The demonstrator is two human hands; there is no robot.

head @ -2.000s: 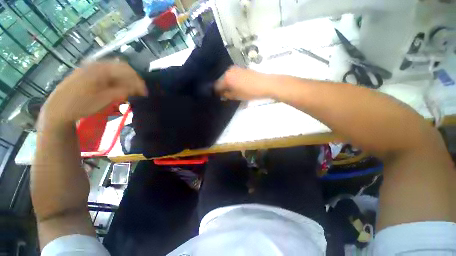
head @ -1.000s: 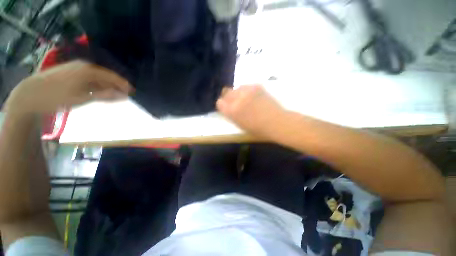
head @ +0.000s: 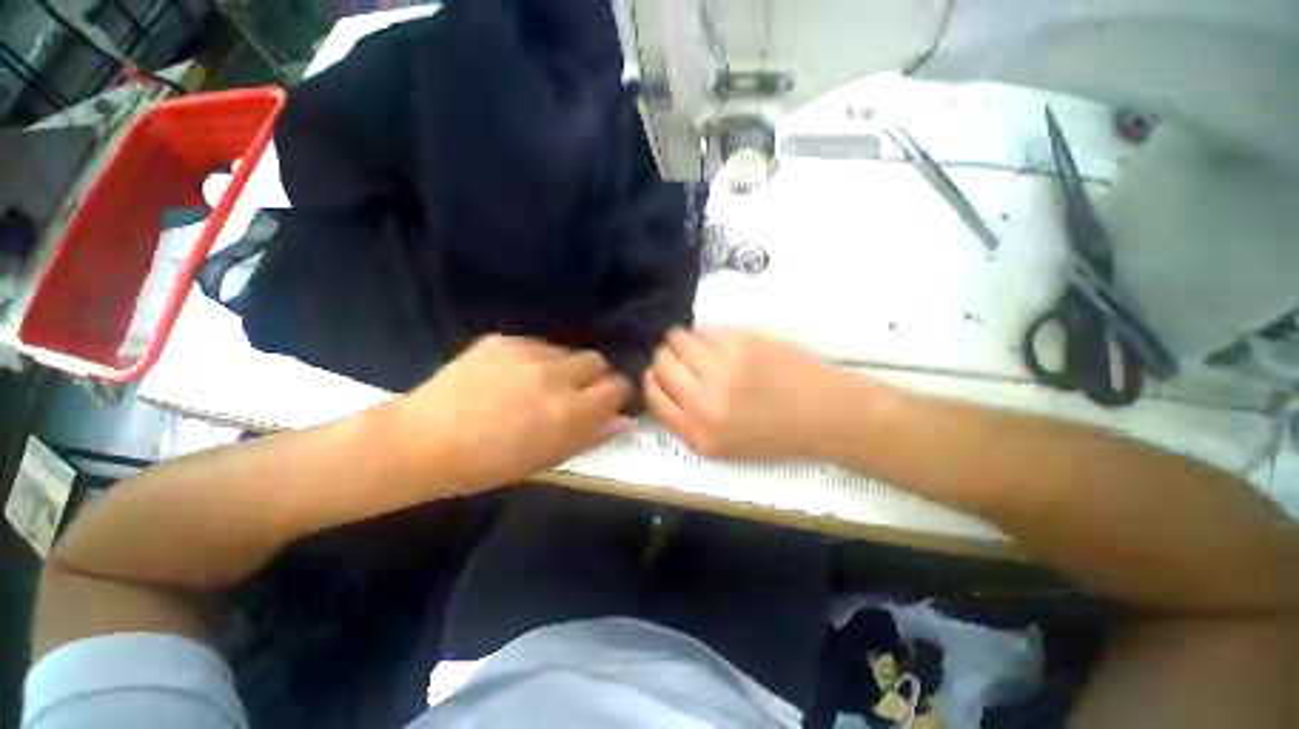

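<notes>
A large dark garment piece (head: 513, 185) lies heaped on the table and machine bed, left of the needle area. My left hand (head: 520, 410) and my right hand (head: 734, 392) are close together at its near edge. The fingertips of both pinch the dark cloth edge between them; the exact fold is hidden by the fingers. The white-grey sewing machine head (head: 841, 43) is at the top. A cream ribbed knob (head: 747, 160) and a small round metal disc (head: 749, 258) are just right of the cloth.
A red slotted basket (head: 171, 292) is at the left. Black-handled scissors (head: 1086, 342) lie at the right, with slim tweezers (head: 946, 185) left of them. The table's wooden edge (head: 798, 521) runs below my hands. A plastic bag with scraps (head: 983, 658) is under the table.
My hands have come closer together at the cloth's near edge. The cloth now lies flatter, to the left of the needle area. The view has shifted, showing the basket and machine head more fully.
</notes>
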